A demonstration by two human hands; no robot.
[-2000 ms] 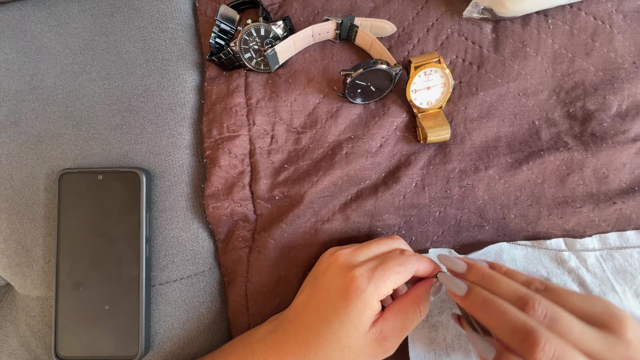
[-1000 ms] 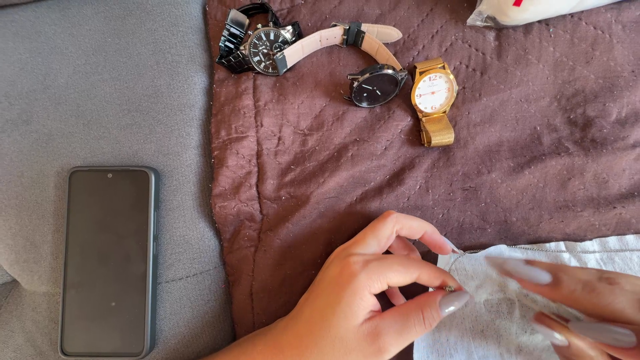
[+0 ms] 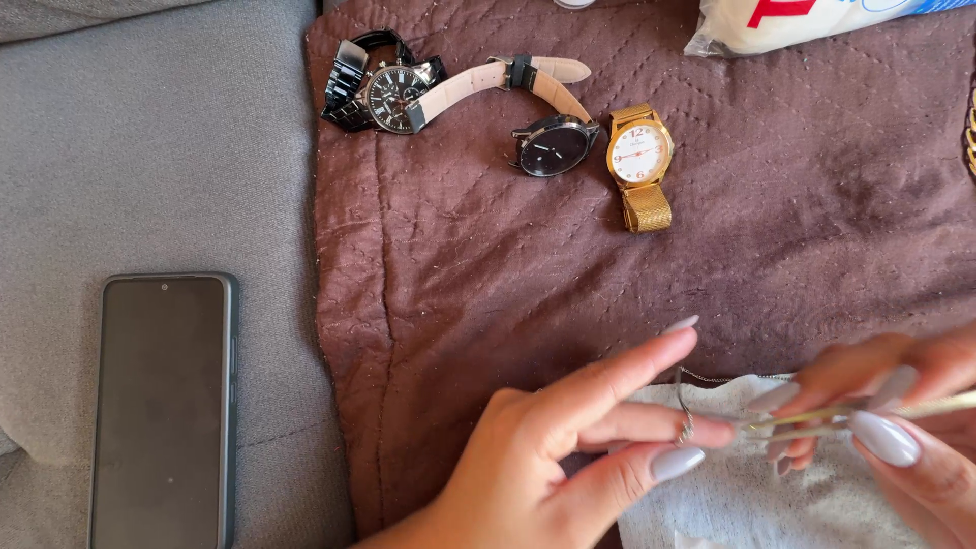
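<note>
My left hand (image 3: 587, 450) holds a small silver-coloured piece of jewellery (image 3: 686, 427), with a thin curved end sticking up, between thumb and fingers; its exact kind is unclear. My right hand (image 3: 892, 419) grips slim gold-coloured metal tweezers (image 3: 816, 423), their tips close to my left fingertips and blurred. Both hands are over a whitish cloth (image 3: 671, 496) with dark specks. A fine chain (image 3: 709, 377) lies along the cloth's upper edge, partly hidden.
On the brown quilted cover (image 3: 473, 290) lie a black metal watch (image 3: 393, 99), a black-faced strap watch (image 3: 555, 146), a gold mesh watch (image 3: 640, 156) and a plastic package (image 3: 808, 23). A smartphone (image 3: 164, 412) rests on grey upholstery (image 3: 198, 175). A gold chain (image 3: 971, 141) shows at the right edge.
My hands, close together two seconds ago, have moved apart. The silver-coloured piece now shows between my left fingers, and the tweezers in my right hand have come into clearer sight.
</note>
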